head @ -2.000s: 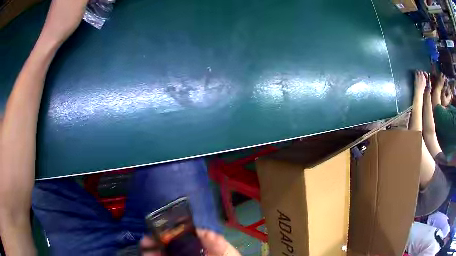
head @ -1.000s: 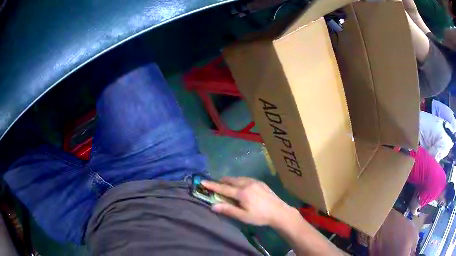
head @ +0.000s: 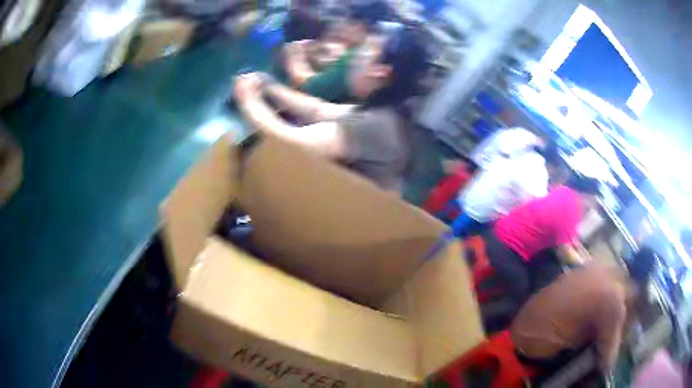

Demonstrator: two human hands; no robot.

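Observation:
The large shipping carton (head: pixel 296 299) stands open beside the bench, its flaps spread and "ADAPTER" printed in black on its lower side. Dark items (head: pixel 241 221) with a small pale spot show inside at its left end. A blurred skin-toned shape, perhaps part of my left hand (head: pixel 9 165), is cut off by the left edge; I cannot tell if it holds anything. My right hand and the phone are out of the picture.
The dark-green bench (head: pixel 99 182) fills the left, with a crumpled white sack (head: pixel 87 45) and a brown box (head: pixel 161 39) at its far end. A neighbour (head: pixel 372 144) reaches over the bench. Several people sit beyond the carton, with red stools (head: pixel 485 362). The view is strongly blurred.
The view has swung up and right, so the carton lies lower and further left. My lap, my right hand and the phone have left the picture. More people and the room now show.

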